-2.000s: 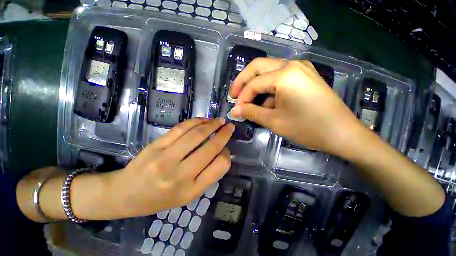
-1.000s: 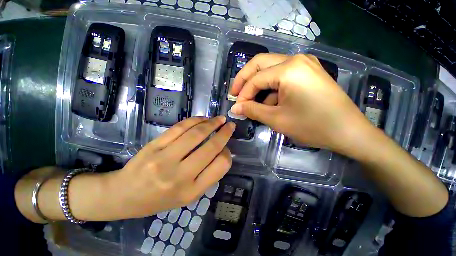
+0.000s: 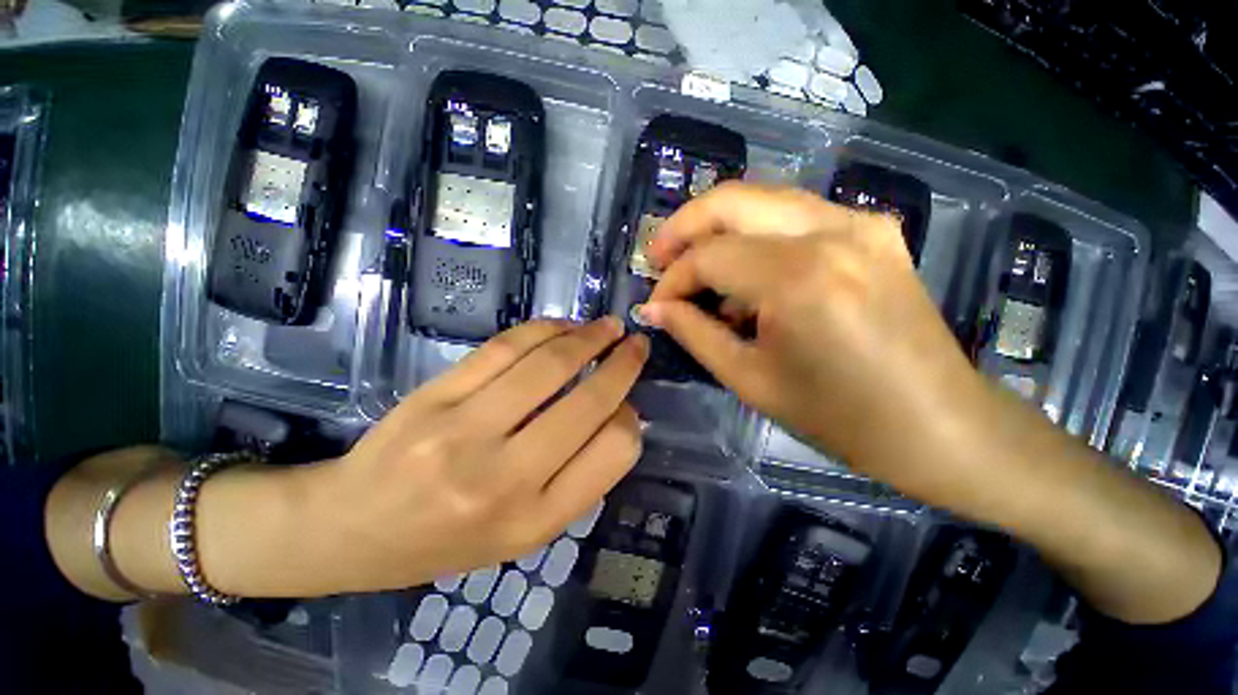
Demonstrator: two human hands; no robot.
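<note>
A black phone housing (image 3: 679, 152) lies back up in the middle upper pocket of a clear blister tray (image 3: 387, 204). My right hand (image 3: 815, 333) is over it, thumb and forefinger pinching a small pale adhesive pad (image 3: 641, 315) at the housing's lower end. My left hand (image 3: 509, 435) lies palm down, fingertips at the housing's lower left beside the pad. A sheet of pale oval pads (image 3: 475, 625) comes out from under my left palm; whether the hidden thumb grips it cannot be seen.
Two housings without pads (image 3: 462, 278) lie to the left, others to the right. Lower-row housings (image 3: 625, 577) carry pale oval pads. More pad sheets (image 3: 584, 25) lie beyond the tray on the green surface (image 3: 102, 245). Dark parts (image 3: 1127, 82) are at the far right.
My right hand has moved slightly down and back, uncovering more of the housing's upper end and label. Less of the pad shows at the fingertips. My left hand has barely moved.
</note>
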